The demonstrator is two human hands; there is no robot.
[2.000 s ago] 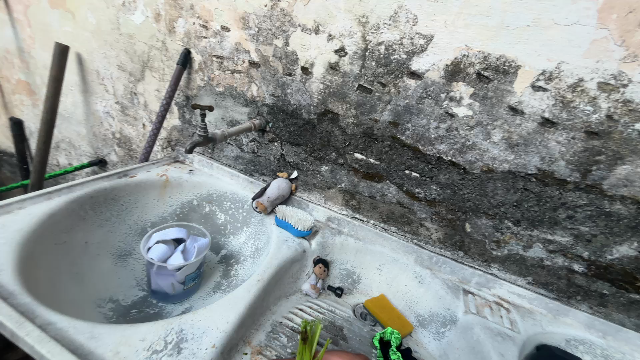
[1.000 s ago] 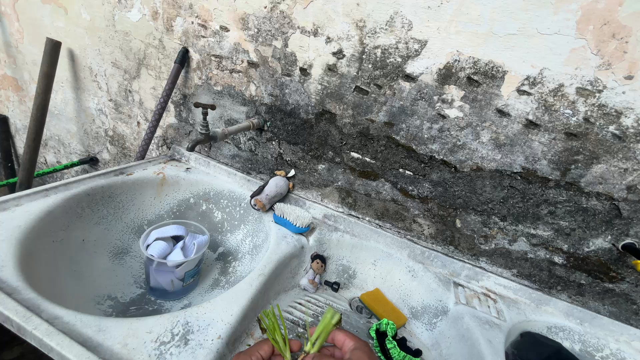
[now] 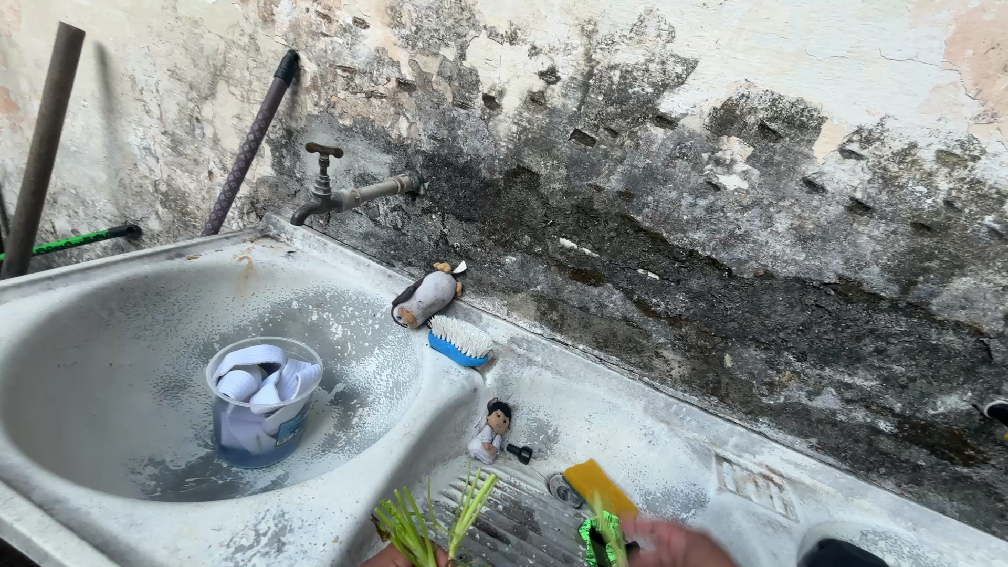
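Note:
At the bottom edge, my left hand [image 3: 402, 556] is shut on a bunch of green stalks [image 3: 413, 528], cut or bare at their tips. My right hand [image 3: 681, 543], blurred, is to the right, holding a thin green stalk [image 3: 609, 531] in front of a green and black cloth item [image 3: 587, 535]. A yellow sponge [image 3: 600, 487] lies just behind that hand, partly over a small round metal object [image 3: 564, 490]. Left of these, a small doll figurine [image 3: 492, 433] and a black plastic piece [image 3: 520, 452] rest by the ribbed washboard [image 3: 524, 516].
A clear plastic tub [image 3: 266, 409] with white straps in liquid stands in the basin [image 3: 118, 315]. A penguin figure [image 3: 428, 299] and a blue scrub brush [image 3: 459, 342] lie on the ledge. A metal tap [image 3: 339, 201] juts from the wall. Poles [image 3: 252, 146] lean at left; dark cloth [image 3: 839, 554] sits lower right.
My hands were close together, each with green stalks. My right hand has moved right, away from the left, with a stalk in it; the left holds the bunch.

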